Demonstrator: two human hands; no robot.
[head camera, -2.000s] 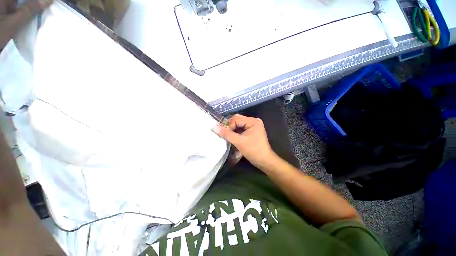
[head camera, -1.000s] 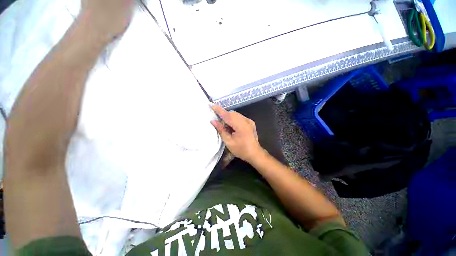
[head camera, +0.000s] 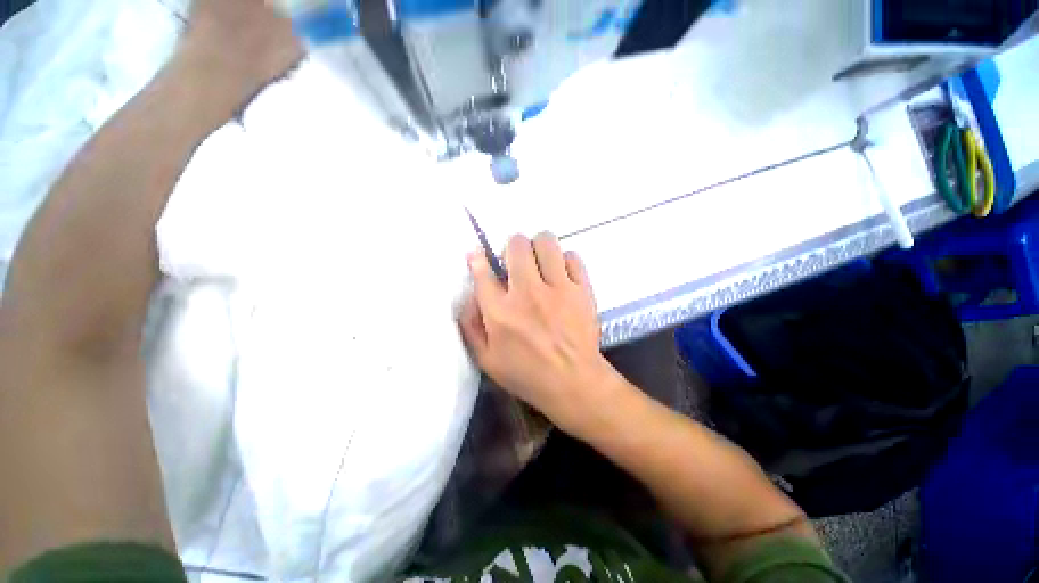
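The white padded lining (head camera: 330, 342) is spread from the sewing machine (head camera: 473, 68) down over the lap. A narrow dark seam edge (head camera: 487, 241) shows between the machine and my right hand (head camera: 536, 319). My right hand lies at the lining's right edge, thumb and fingers on the seam edge. My left hand (head camera: 239, 46) is at the upper left on the white cloth, blurred, its fingertips hard to make out. The presser foot area (head camera: 484, 131) is just above the seam edge; whether the cloth is under it is washed out by glare.
A control panel (head camera: 940, 21) is at the upper right. Green and yellow scissors (head camera: 966, 169) lie at the table's right end, beside a white rod (head camera: 889, 199). A measuring tape (head camera: 729, 290) runs along the front edge. A blue crate (head camera: 729, 347) with black cloth (head camera: 849, 387) stands below.
The view has tilted up, bringing the machine head and control panel in. My right hand and the seam edge are now close to the machine, with the right fingers laid flatter over the edge.
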